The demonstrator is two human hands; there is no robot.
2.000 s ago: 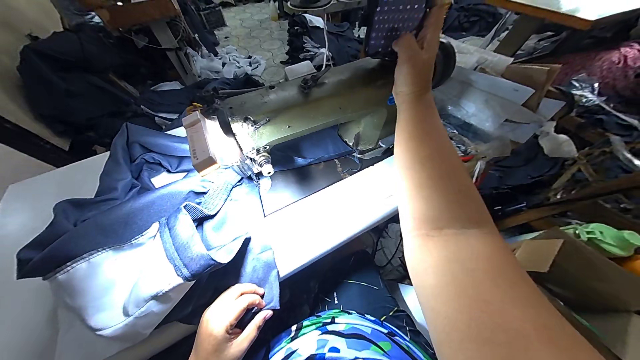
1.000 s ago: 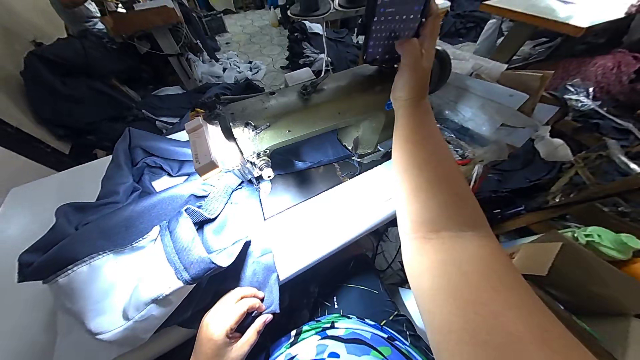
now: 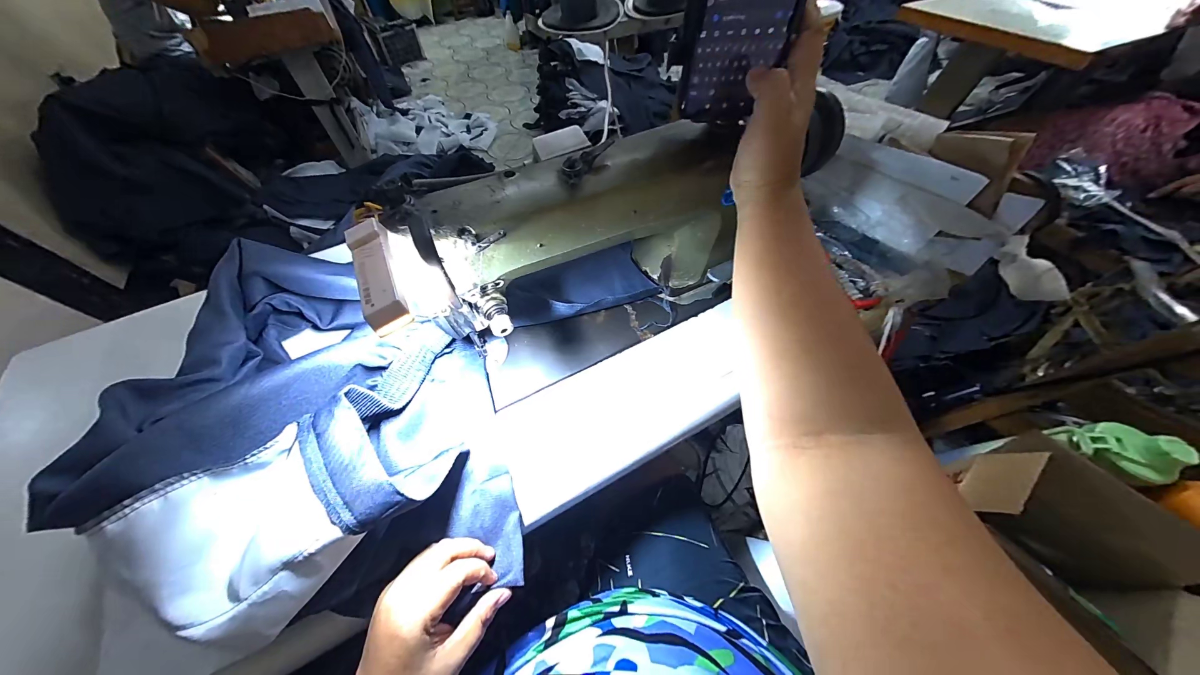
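My right hand [image 3: 780, 122] is raised over the sewing machine's far end and holds a smartphone [image 3: 734, 61], its lit screen showing a keypad. At the bottom, my left hand [image 3: 436, 605] pinches the edge of a navy fabric garment [image 3: 253, 403] between thumb and fingers. The garment, which has a white lining piece [image 3: 216, 544], lies across the white table and reaches the needle area of the green sewing machine [image 3: 581, 220]. A small box [image 3: 377, 277] stands against the machine head, beside a bright lamp glow. More navy cloth lies under the machine arm.
Dark cloth heaps [image 3: 159, 169] lie behind at the left. On the right are plastic bags [image 3: 872, 206], scraps and an open cardboard box [image 3: 1078, 525] with green material beside it. Another table [image 3: 1050, 28] stands at the back right. The white tabletop [image 3: 619, 422] ends near my lap.
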